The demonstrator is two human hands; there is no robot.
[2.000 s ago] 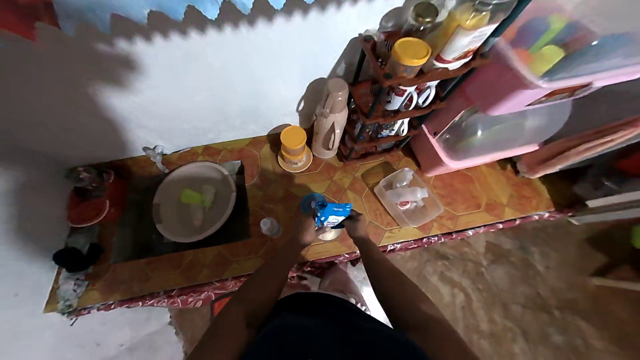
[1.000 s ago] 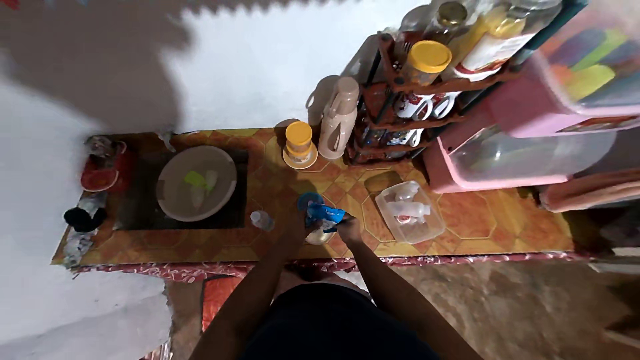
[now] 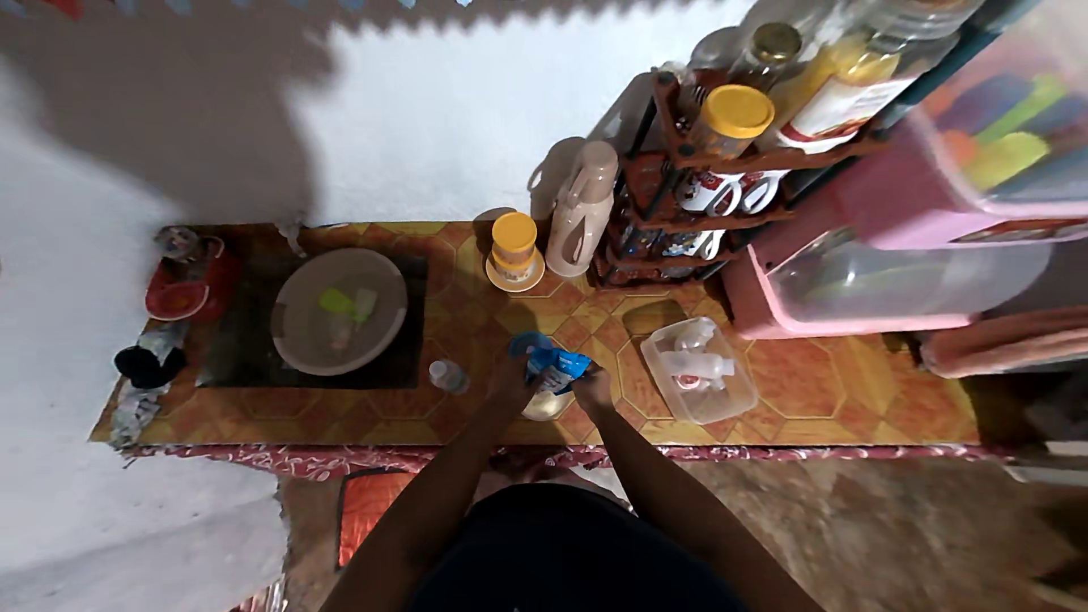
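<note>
Both hands hold a blue plastic packet over the tiled counter near its front edge. My left hand grips the packet's left side; my right hand pinches its right end. Just below the packet is a pale round container, partly hidden by my left hand and the packet. A round blue item lies behind the packet. Left of my left hand is a small clear bottle. To the right, a clear plastic tub holds clear bottles and other small parts.
A large round basin sits at left, with a red basket beyond it. Along the wall stand a yellow-lidded container, a beige thermos flask and a rack of jars and mugs. Pink plastic drawers are at right.
Both hands stay on the blue packet, which looks more crumpled than before. The view has shifted slightly.
</note>
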